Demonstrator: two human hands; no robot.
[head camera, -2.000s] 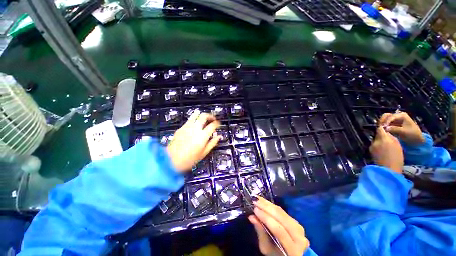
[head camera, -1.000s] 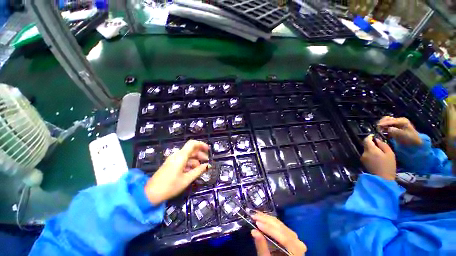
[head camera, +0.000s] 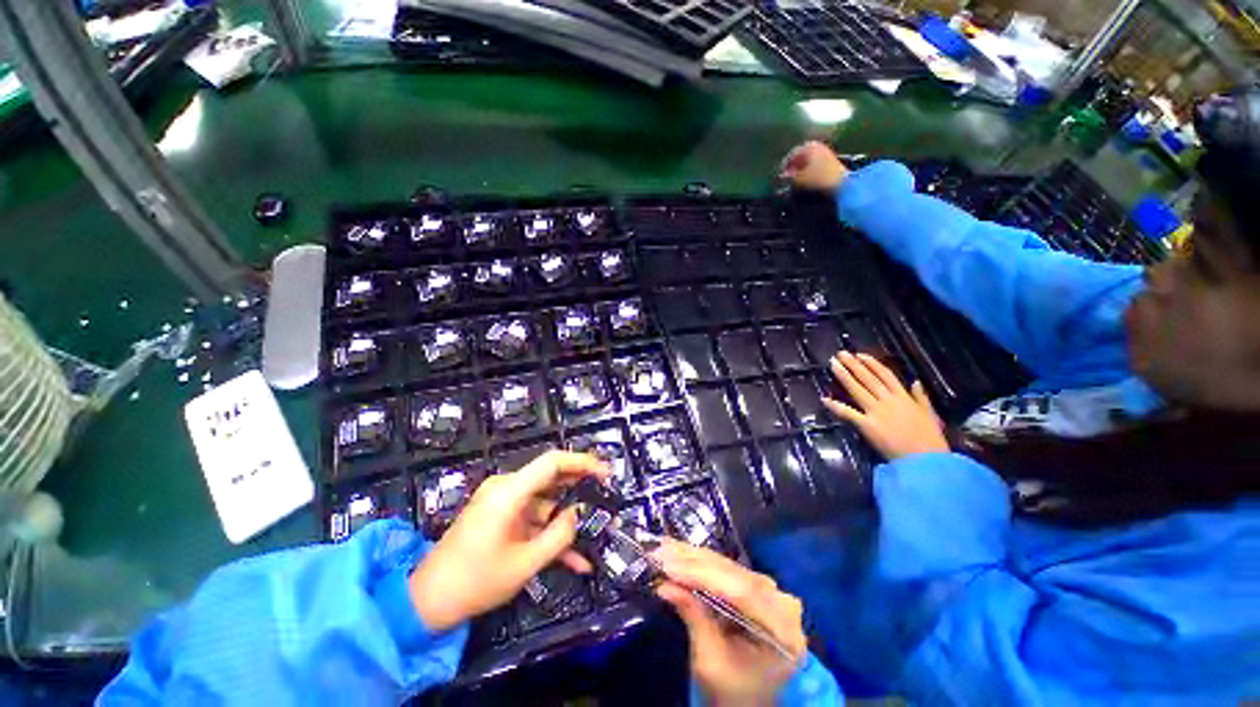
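Note:
My left hand (head camera: 504, 543) holds a small black watch module (head camera: 594, 518) with silvery parts between thumb and fingers, low over the front of the filled blister tray (head camera: 329, 456). My right hand (head camera: 726, 608) holds thin metal tweezers (head camera: 746, 622) like a pen. Its fingertips are close to the module. The exact tweezer tip contact cannot be told. The filled tray has rows of modules in square pockets; my hands hide some front pockets.
A mostly bare-pocketed tray (head camera: 746, 467) adjoins on the right. A neighbouring person in blue (head camera: 1050, 553) leans in, one hand on that tray, one reaching behind it. At left are a grey oval case (head camera: 294, 318), white device (head camera: 249, 456), fan (head camera: 31, 401) and metal post (head camera: 118, 152).
My left hand has moved toward the front of the tray and now holds a module near my right hand. The neighbouring person has leaned closer and spread both arms. The view has shifted.

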